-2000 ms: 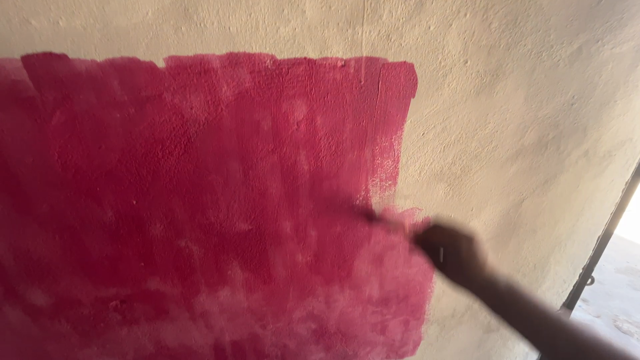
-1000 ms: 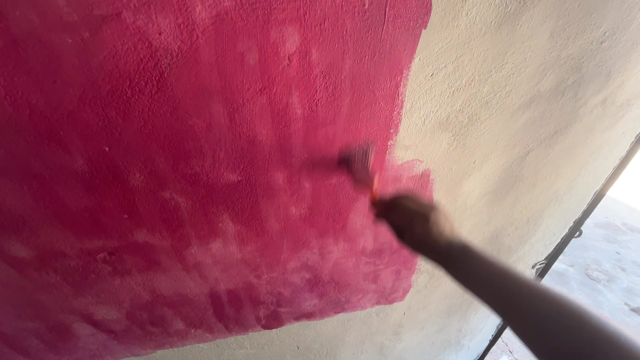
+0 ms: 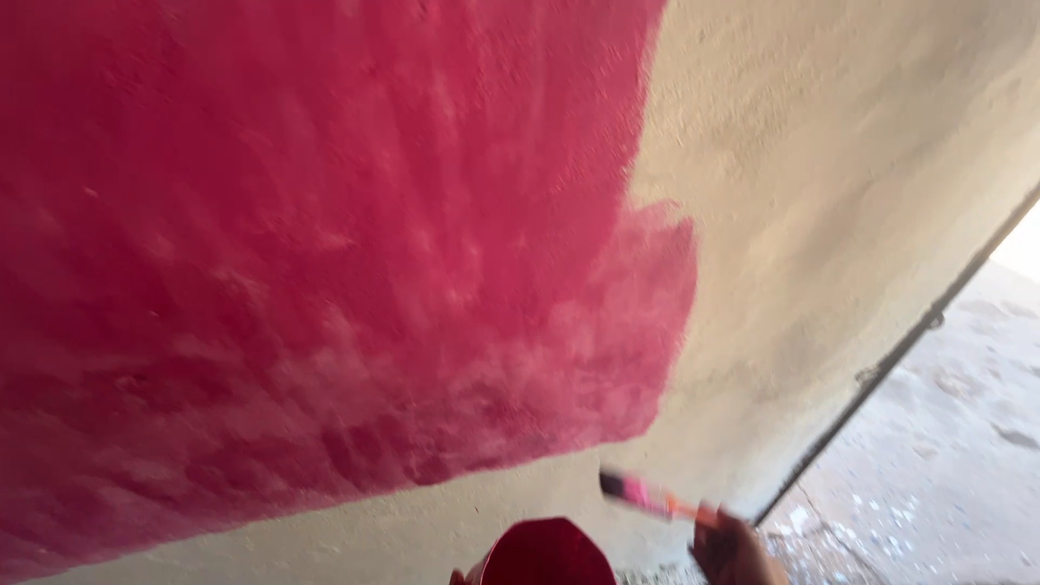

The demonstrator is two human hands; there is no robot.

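Observation:
My right hand (image 3: 731, 546), low and right of centre, grips the orange handle of a paintbrush (image 3: 642, 492) whose dark bristles point left, off the wall. At the bottom edge is a container (image 3: 548, 552), deep red inside, just left of and below the brush. Fingertips of my left hand (image 3: 458, 578) show at its left rim; most of that hand is out of frame. A large patch of magenta-red paint (image 3: 406, 244) covers the left and middle of the plaster wall, streaky and paler along its lower and right edges.
Beige rough plaster wall (image 3: 796, 203) surrounds the paint patch at right and below. A dark metal edge (image 3: 861, 394) with small fittings runs diagonally at the right. Beyond it lies a pale ground (image 3: 942, 455) with scattered white flecks.
My right hand and the brush have moved down, away from the painted area. The red container and left fingertips have come into view at the bottom. The view has shifted downward.

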